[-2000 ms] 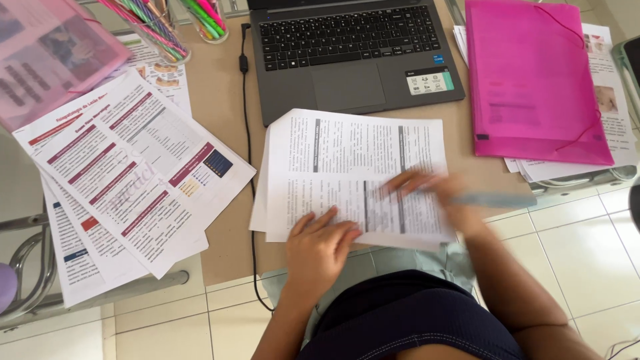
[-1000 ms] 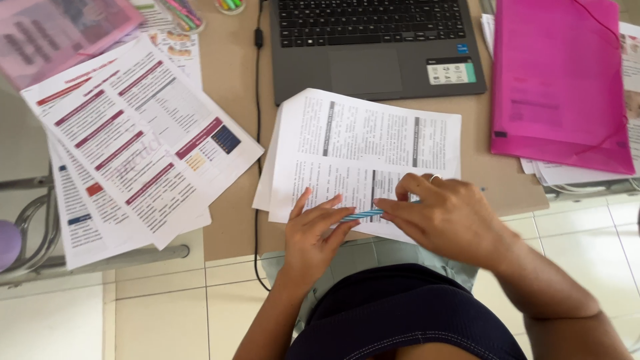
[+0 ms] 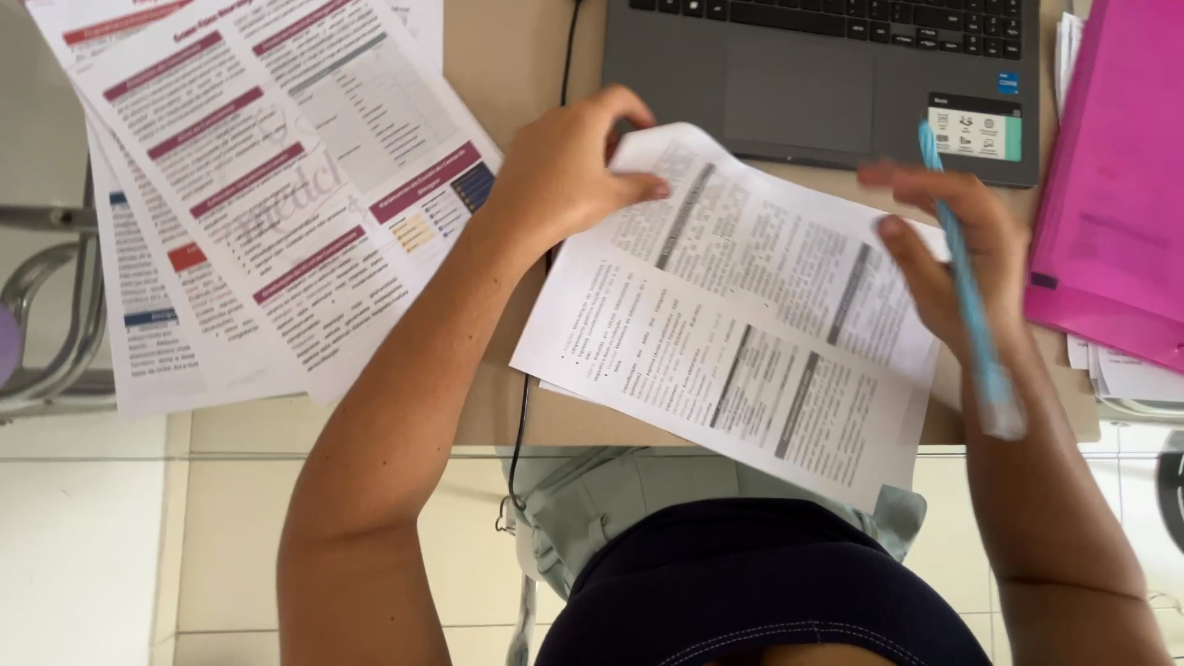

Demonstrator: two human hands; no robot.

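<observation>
A printed sheet (image 3: pixel 740 314) lies tilted over the table's front edge, on top of other paper. My left hand (image 3: pixel 592 166) is at its upper left corner, with thumb and fingers around the curled edge; whether they press on it cannot be told. Above the sheet's right side is my right hand (image 3: pixel 962 240), blurred, thumb and index finger spread apart. A light blue striped pen (image 3: pixel 967 287) rests in that hand, slanting down along the wrist. Just beyond the sheet stands the open laptop (image 3: pixel 795 102).
Several printed sheets (image 3: pixel 277 185) are fanned out at the left. A pink plastic folder (image 3: pixel 1119 185) lies on papers at the right. A black cable (image 3: pixel 523 425) runs down past the table edge (image 3: pixel 601 430). Metal tubing (image 3: pixel 55 277) shows at far left.
My hands were together on the pen at the sheet's lower part; now they are apart, the left at the upper left corner, the right holding the pen. The sheet has turned. The view is closer.
</observation>
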